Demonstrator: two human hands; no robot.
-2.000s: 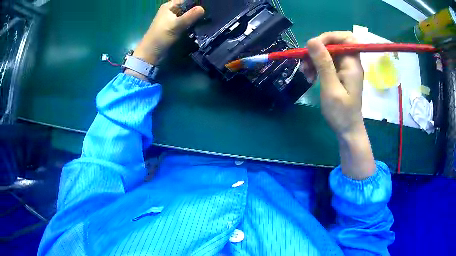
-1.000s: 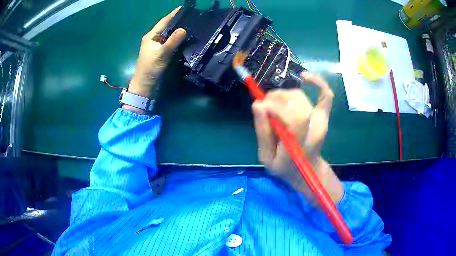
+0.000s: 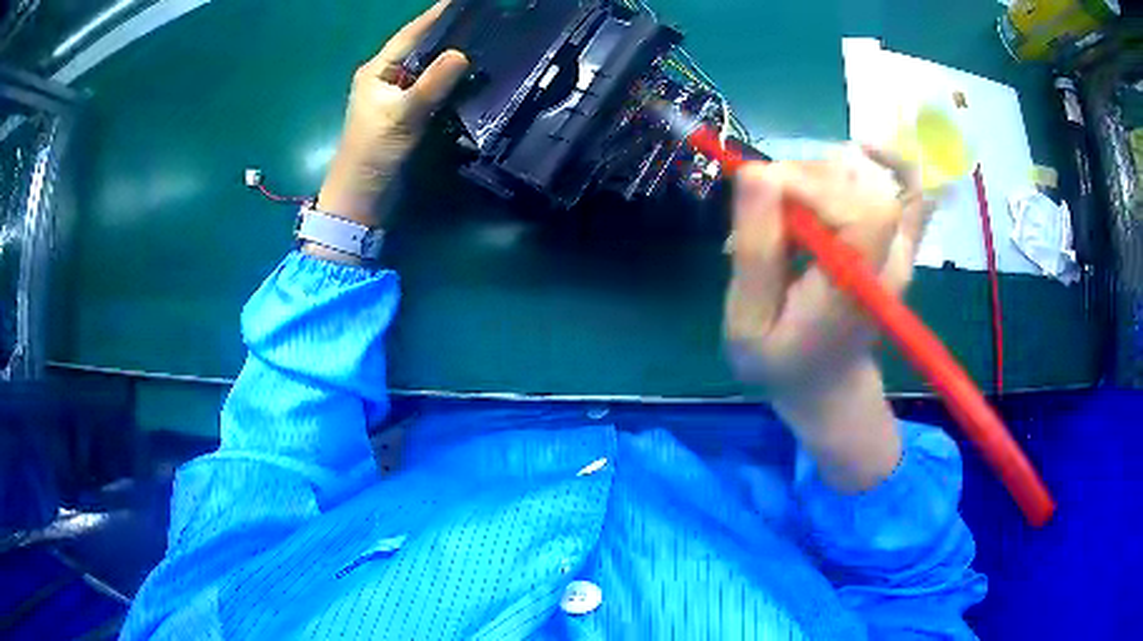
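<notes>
The black module point(image 3: 539, 107) lies tilted on the green bench at the top centre, its upper edge cut off by the picture. My left hand point(image 3: 389, 119) grips the module's left end, thumb on top. My right hand point(image 3: 821, 257), blurred, holds the red-handled brush point(image 3: 896, 319). The brush's pale ferrule and bristles are blurred over the module's right part, among metal parts and wires; whether the bristles touch cannot be told. Thin wires point(image 3: 704, 78) run along the module's upper right side. A white connector plug point(image 3: 253, 178) on a red lead lies left of my left wrist.
At right, a white sheet point(image 3: 877, 88) bears a yellow patch point(image 3: 940, 148). A second red brush point(image 3: 990, 282) lies across its lower edge, beside a crumpled wipe point(image 3: 1043, 235). A yellow-green can point(image 3: 1059, 28) stands upper right. The green bench point(image 3: 188, 288) has a pale front edge.
The right hand with the brush has moved from right of the module to its lower side, then back up and right. The brush tip has shifted from the module's middle towards its right part.
</notes>
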